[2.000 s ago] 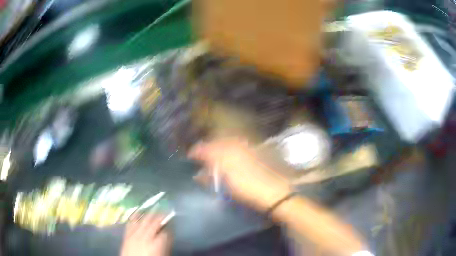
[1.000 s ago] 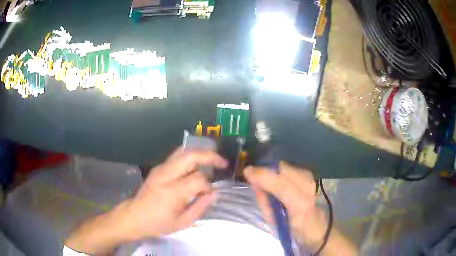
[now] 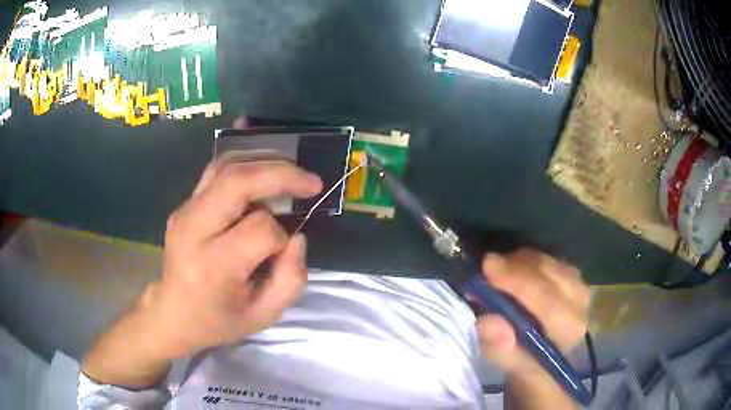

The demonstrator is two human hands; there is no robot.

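An LCD panel [image 3: 325,156] lies flat on the dark green bench, partly under my left hand. A green circuit board [image 3: 393,172] adjoins its right edge, with an orange flex cable [image 3: 355,178] between them. My left hand [image 3: 240,232] is over the panel and pinches a thin solder wire [image 3: 324,198] that reaches the flex. My right hand [image 3: 533,308] grips the blue handle of the soldering iron [image 3: 521,332]. The iron's tip is at the wire's end, on the flex and board joint.
Loose boards with flex [image 3: 192,80] lie at the upper left. Overlapping LCD panels [image 3: 501,36] lie at the upper right. A cardboard mat [image 3: 605,120] carries a solder spool [image 3: 705,188] and solder beads, beside a black wire grille [image 3: 709,48].
The panel and board now lie joined end to end under my hands. The solder wire now shows at my left fingers, and the iron's tip has come to the joint.
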